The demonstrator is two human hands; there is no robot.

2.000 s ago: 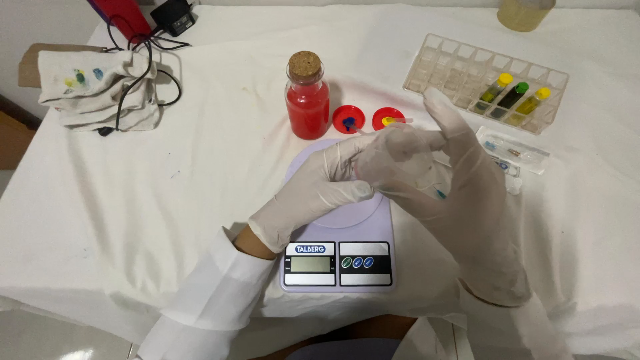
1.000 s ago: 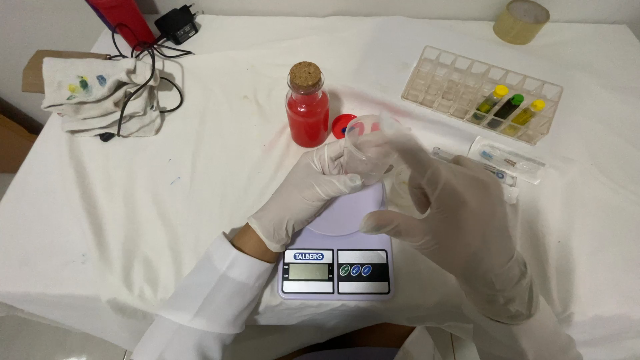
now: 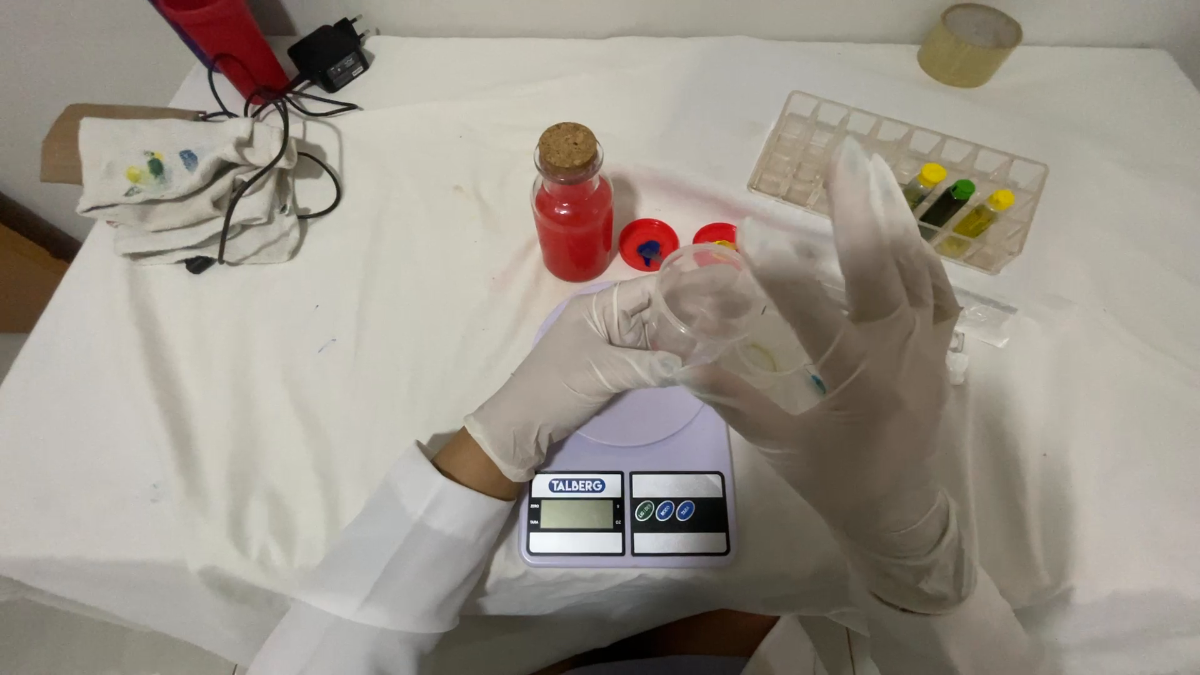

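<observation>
My left hand (image 3: 586, 366), in a white glove, grips a small clear plastic cup (image 3: 703, 305) above the plate of a lilac Talberg digital scale (image 3: 647, 417). My right hand (image 3: 844, 366), gloved too and partly blurred, is raised just right of the cup, its upper fingers spread and its thumb low beside the cup; whether it touches the cup cannot be told. A corked glass bottle of red liquid (image 3: 574, 225) stands behind the scale. Beside it lie a red cap with blue paint (image 3: 649, 246) and another red cap with something yellow (image 3: 717, 232), partly hidden by the cup.
A clear rack (image 3: 797, 141) with several capped vials stands at the back right, near a roll of tape (image 3: 970, 47). A clear packet (image 3: 984, 319) lies right of my right hand. Folded, stained cloth (image 3: 202, 197), a black cable and a power adapter (image 3: 328, 58) are at the left.
My left hand keeps its hold near the scale. Since one second ago, my right hand's fingers have risen and spread beside the cup. The cap with yellow, hidden then, shows again.
</observation>
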